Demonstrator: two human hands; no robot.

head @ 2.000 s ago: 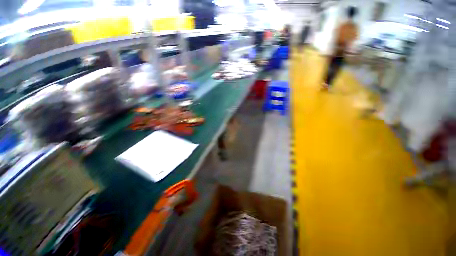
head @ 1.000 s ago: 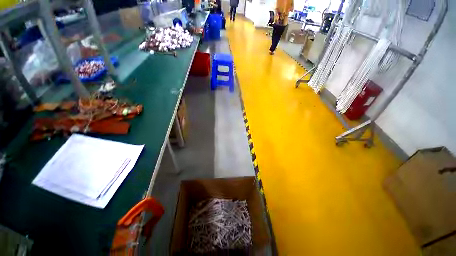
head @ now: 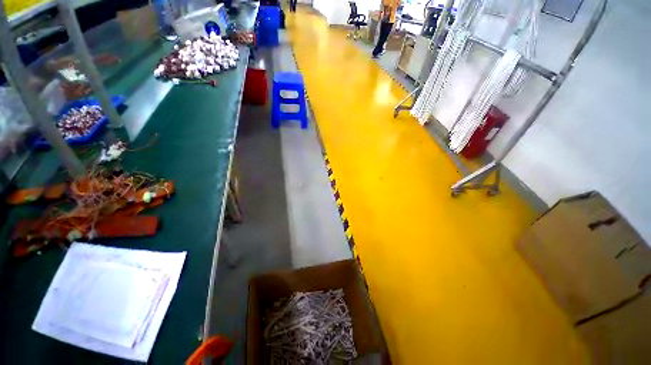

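No hand is in the picture. A brown cardboard box (head: 372, 314) stands open on the floor at the bottom centre, with a loose pile of white cable assemblies (head: 310, 324) inside. White paper sheets (head: 107, 296) lie stacked on the green bench mat (head: 187, 150) at the lower left. An orange clamp (head: 209, 350) shows at the bench edge, cut off by the bottom of the picture. Orange-brown boards with wires (head: 107, 227) lie in a heap beyond the papers.
A blue tray of small parts (head: 80, 122) and a white-and-brown pile (head: 198, 58) are farther along the bench. A blue stool (head: 289, 100) and red bin (head: 255, 86) stand beside it. Right are a rack with white cables (head: 485, 100), a flattened carton (head: 585, 256) and a person (head: 385, 26).
The view has swung right and away from the tester, which is out of the picture. The papers and boards now sit farther left, and less of the orange clamp shows. The distant person has moved farther off.
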